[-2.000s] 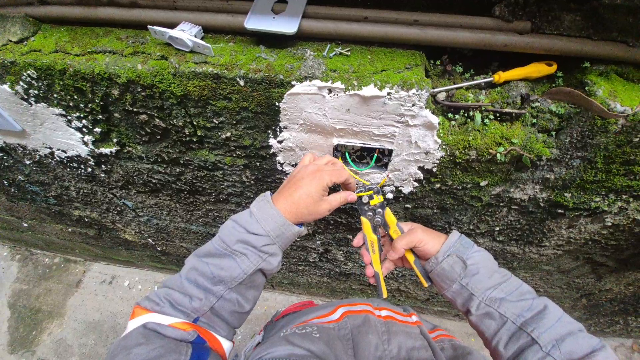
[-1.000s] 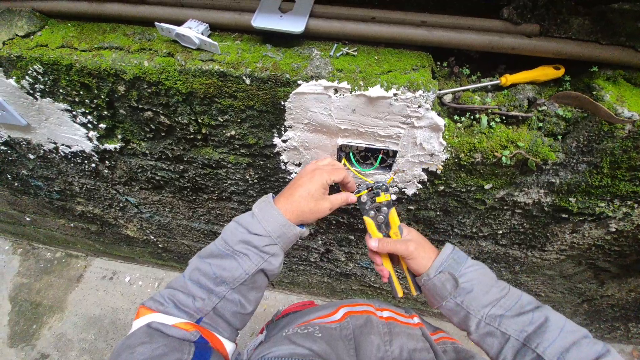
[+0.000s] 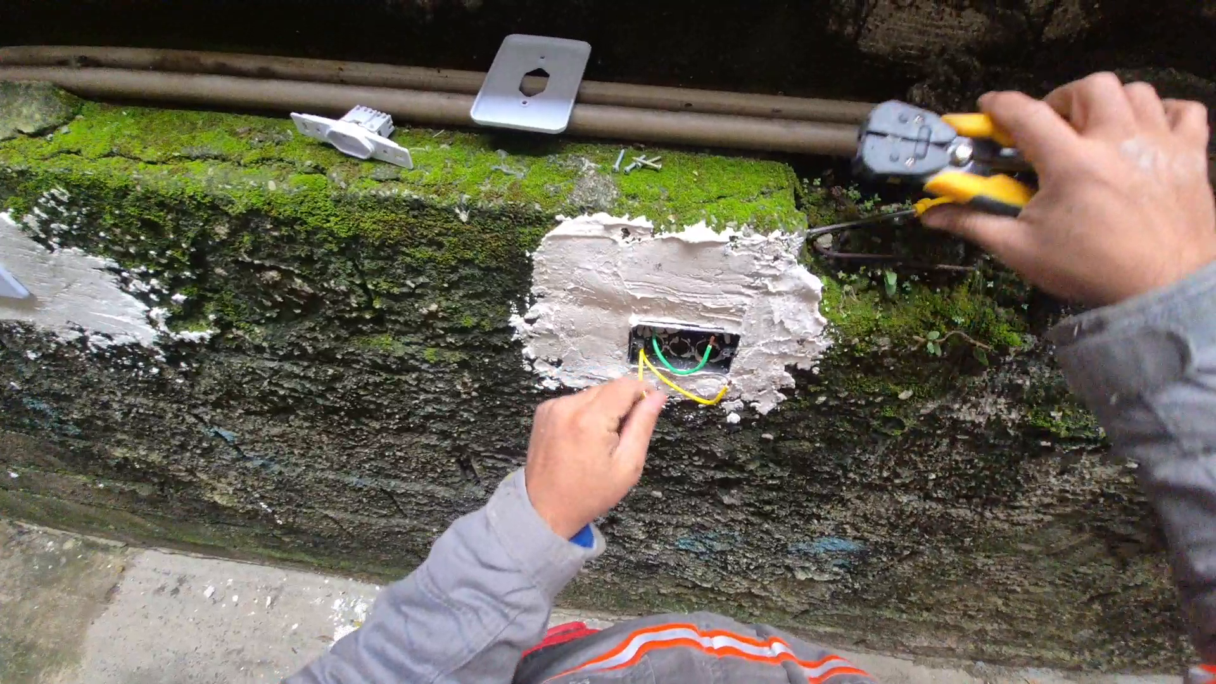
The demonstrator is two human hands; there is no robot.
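Note:
My left hand pinches the end of a yellow wire just below the electrical box, which is set in white plaster on the wall. A green wire loops inside the box opening. At the upper right, my right hand holds a yellow-and-black wire stripper, its head pointing left over the wall's top. Directly beneath the tool lies a screwdriver, its shaft showing and its handle mostly hidden by my hand and the stripper.
On the mossy ledge sit a white socket module and several small screws. A grey cover plate leans on two pipes running along the back. A second plaster patch is at the far left.
My right hand has carried the wire stripper from the yellow wire up to the upper right, over the screwdriver. My left hand remains at the yellow wire below the box.

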